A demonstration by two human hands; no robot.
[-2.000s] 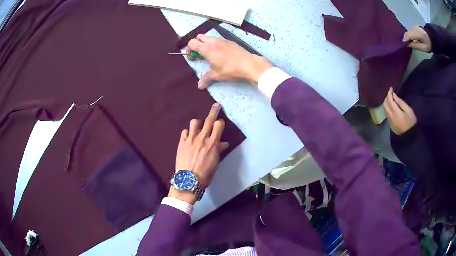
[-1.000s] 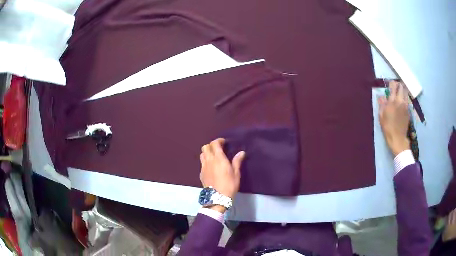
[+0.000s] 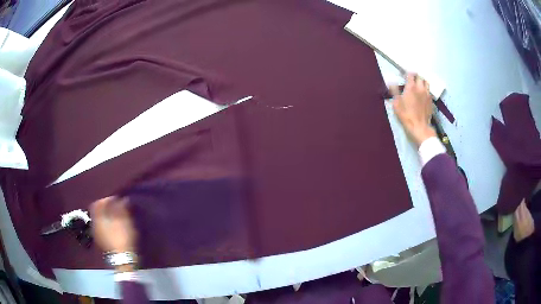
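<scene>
The large maroon fabric (image 3: 320,160) lies over the table with a pale wedge-shaped gap at its left. A folded-over, more purple layer (image 3: 190,214) lies near its front edge. My left hand (image 3: 114,228) is motion-blurred at this layer's left edge; whether its fingers grip the cloth is unclear. My right hand (image 3: 413,107) is just past the fabric's right edge, beside the flat cream-white bar (image 3: 379,50); its fingertips are at a narrow maroon strip (image 3: 444,110), and any grip is unclear. Dark shears (image 3: 445,140) lie partly hidden by my right wrist.
Small scissors with a white-wrapped handle (image 3: 76,219) lie on the fabric left of my left hand. White sheets (image 3: 10,113) lie at the far left. A maroon piece (image 3: 517,136) and another person's hand (image 3: 523,221) are at the right edge.
My left hand has moved left towards the small scissors, and the purple layer now reaches further left. My right hand stays by the strip and bar. The camera view has shifted.
</scene>
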